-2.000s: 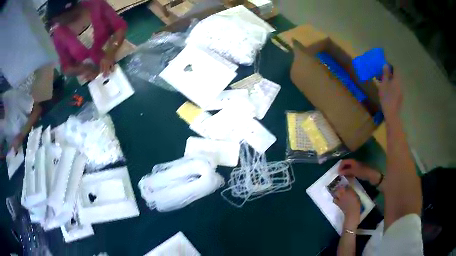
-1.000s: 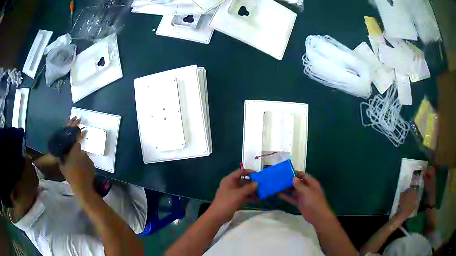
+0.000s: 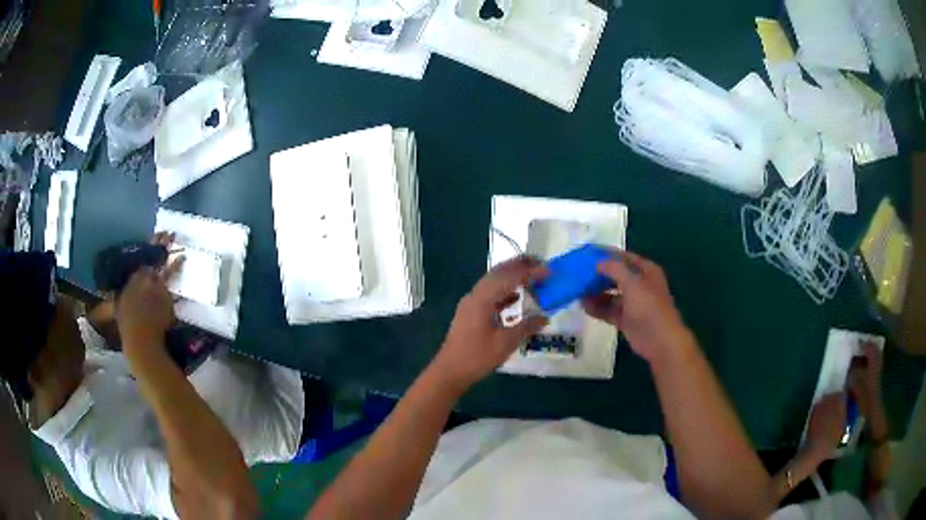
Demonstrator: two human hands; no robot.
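A white housing [image 3: 508,350] lies flat in front of me. A circuit board [image 3: 550,343] shows at the near end of its recess. My left hand [image 3: 498,310] and my right hand [image 3: 632,295] hold a blue battery pack [image 3: 569,276] between them over the housing. My left fingers also have a small white piece [image 3: 513,308] at them, too blurred to name. A thin dark wire [image 3: 505,239] curves by the housing's upper left. What lies under the pack is hidden.
Stacked assembled units [image 3: 330,229] stand left of the housing. A white cable bundle [image 3: 690,127] and loose cords [image 3: 807,239] lie at the right. Empty housings [image 3: 538,51] lie beyond. A neighbour at the left holds a dark screwdriver [image 3: 127,266]. Another person's hands work on a housing [image 3: 833,355] at the right.
Both my hands have moved away from me with the blue pack, from the housing's near edge to over its middle. The circuit board now shows in the recess.
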